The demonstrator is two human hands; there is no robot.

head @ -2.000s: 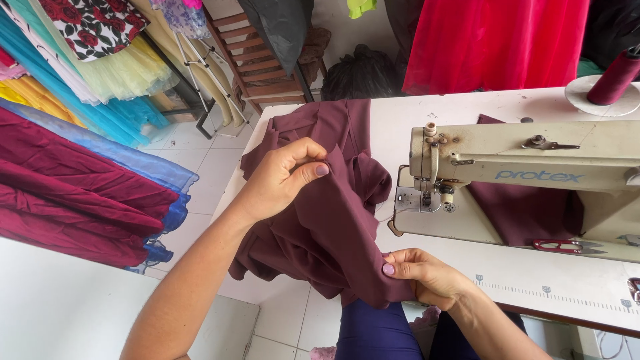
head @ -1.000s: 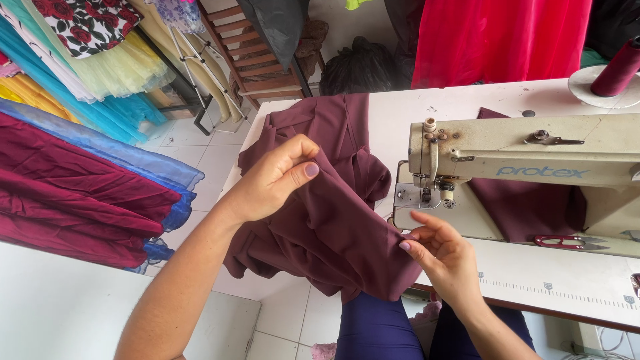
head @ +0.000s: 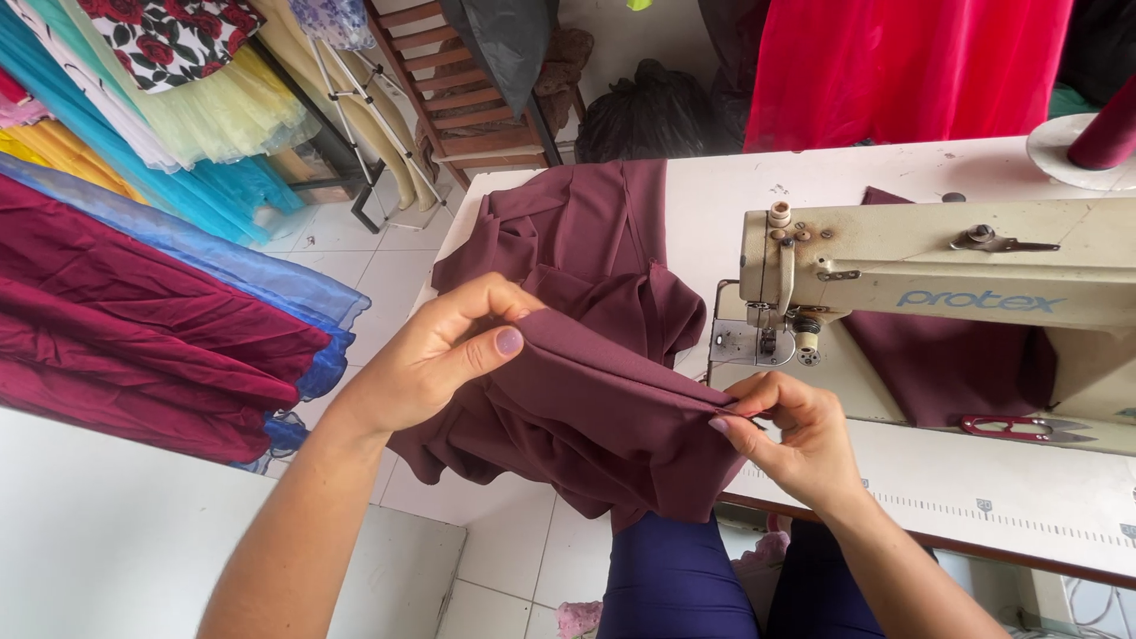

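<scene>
A large piece of maroon fabric [head: 612, 399] is bunched over the left end of the white sewing table and hangs off its front edge. My left hand [head: 453, 355] pinches a folded edge of it between thumb and fingers. Farther along the same edge, my right hand [head: 785, 435] grips the fabric's corner between thumb and fingertips, and the stretch between both hands is fairly taut. Just beyond my right hand stands the Protex sewing machine [head: 932, 257], its presser foot [head: 768, 340] over the metal needle plate; the fabric is not under the foot.
Another maroon piece [head: 958, 364] lies beneath the machine arm, with red-handled thread snips [head: 1021, 429] beside it. A maroon thread cone [head: 1105, 133] stands at the table's back right. Dresses hang at left, near a wooden chair [head: 470, 80] and tripod [head: 373, 115]. A white surface [head: 133, 532] is at lower left.
My right hand, with its fingers partly raised a second ago, now pinches the fabric's corner. My left hand keeps its hold on the edge.
</scene>
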